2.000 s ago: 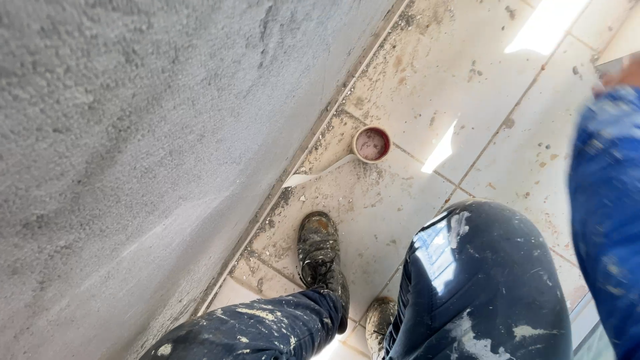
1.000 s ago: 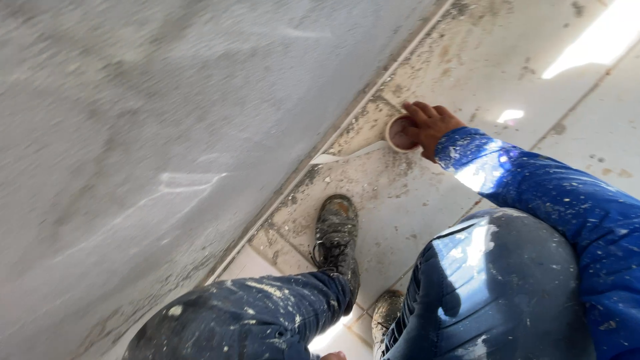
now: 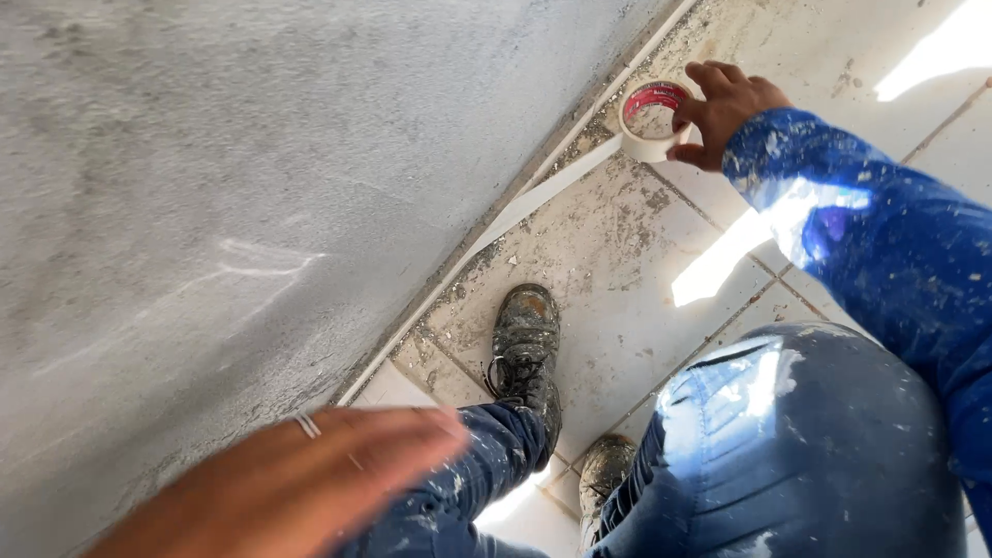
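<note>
My right hand (image 3: 725,112) grips the near right side of a roll of masking tape (image 3: 655,147), its thumb and a finger on the rim. A pale strip of tape (image 3: 546,190) runs from the roll down-left to the foot of the plastered wall, along the narrow edge (image 3: 422,310) where wall and floor meet. My left hand (image 3: 302,480), blurred and close to the camera at the lower left, holds nothing visible. Its fingers point right and seem held together; the thumb is not clearly seen.
The grey plastered wall (image 3: 232,155) fills the left side. Beneath me are dusty, stained floor tiles (image 3: 620,310) with bright sun patches. My worn boots, one laced boot (image 3: 527,341) near the wall and another boot (image 3: 604,473) further right, stand between the wall and my bent knee (image 3: 821,434).
My right hand, out at the right edge two seconds ago, has reached the tape roll and holds it. The roll has moved closer to the wall edge. My left hand has come into view at the lower left.
</note>
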